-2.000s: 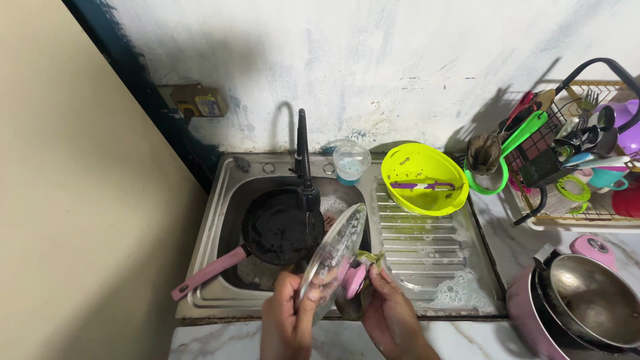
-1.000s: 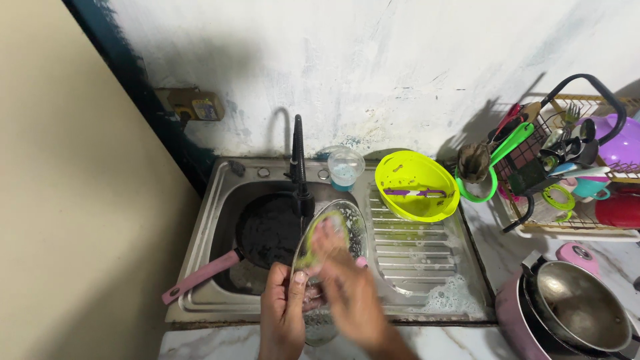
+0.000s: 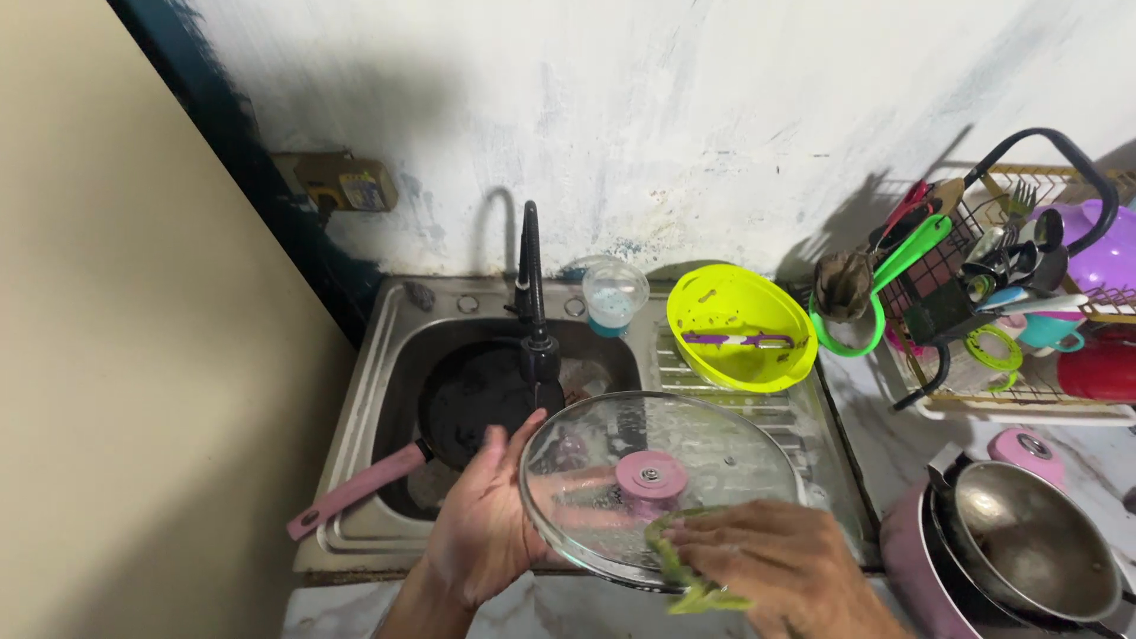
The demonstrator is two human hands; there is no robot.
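My left hand [image 3: 493,515] holds a glass pot lid [image 3: 719,444] from below at its left rim, its fingers showing through the wet glass beside the pink knob. A green scrubbing pad [image 3: 679,559] is in my right hand [image 3: 768,555], pressed on the lid near its lower right rim. Beyond the lid, a black frying pan [image 3: 475,399] with a pink handle [image 3: 364,488] lies in the steel sink [image 3: 404,328]. The black faucet [image 3: 532,293] stands over the pan.
A yellow-green basin [image 3: 741,364] holding a purple-and-white peeler [image 3: 732,340] sits on the drainboard. Beside it is a plastic cup of blue liquid [image 3: 612,302]. A green-handled strainer [image 3: 910,253] leans at the dish rack [image 3: 1003,404]. Stacked pots [image 3: 1029,532] stand at the right.
The lid was steeply tilted over the sink; it now lies flatter and further right, facing up. My right hand has moved right with the pad, down to the lid's lower right rim.
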